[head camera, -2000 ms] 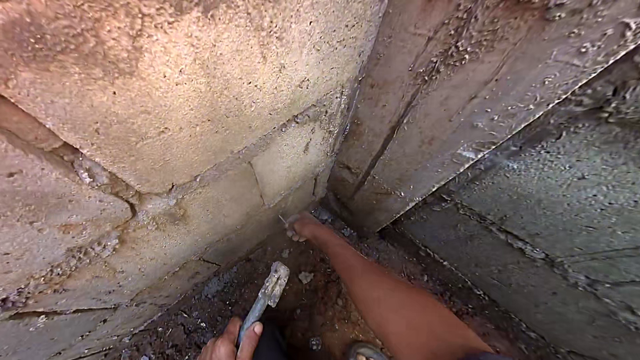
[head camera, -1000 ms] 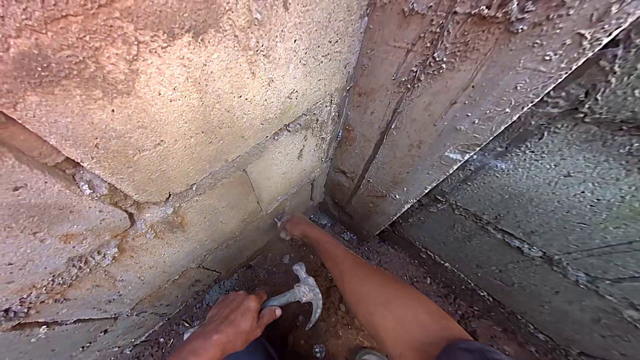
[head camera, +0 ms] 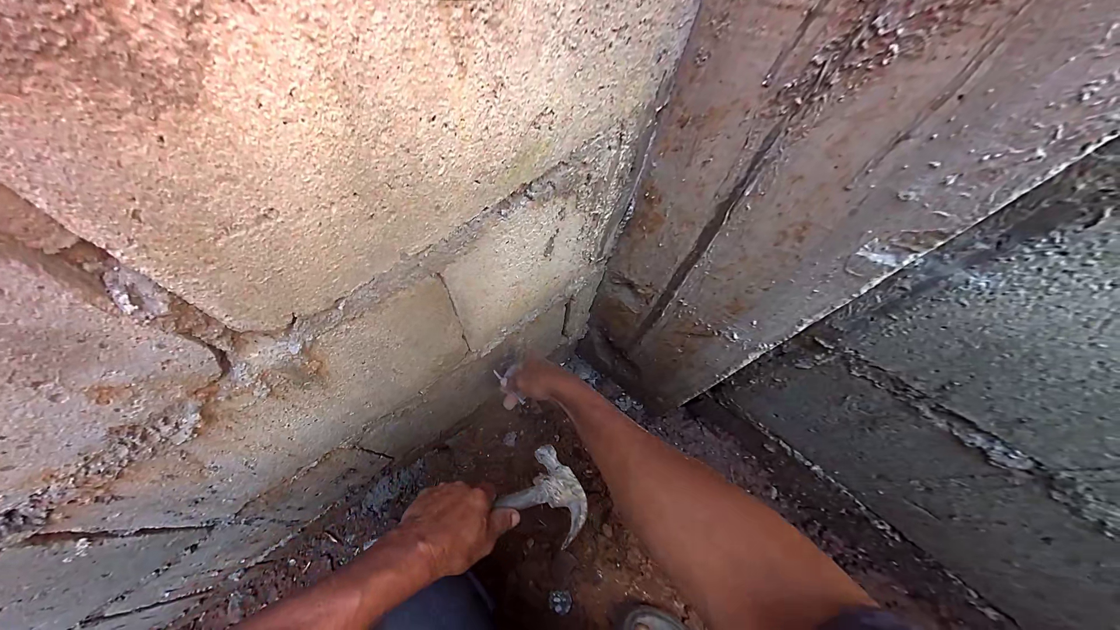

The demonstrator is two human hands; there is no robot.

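My left hand point(head camera: 455, 527) grips the handle of a claw hammer point(head camera: 560, 492), whose worn, mortar-smeared head is above the dirt at the lower middle. Farther in, near the foot of the block wall point(head camera: 376, 359), my right hand point(head camera: 532, 380) is closed around a small, thin, light-coloured object point(head camera: 504, 378); blur hides what it is, though it may be a nail. The hammer head is below my right hand and apart from it.
A concrete column point(head camera: 752, 219) with rough ridges meets the block wall at the corner. To the right is a darker block wall point(head camera: 989, 367). Reddish soil point(head camera: 604, 551) with loose debris covers the ground, and part of a shoe point(head camera: 649, 618) shows at the bottom edge.
Since two seconds ago my left hand has turned the hammer, so its head and claw now show from the side, pointing right. My right hand remains low by the wall.
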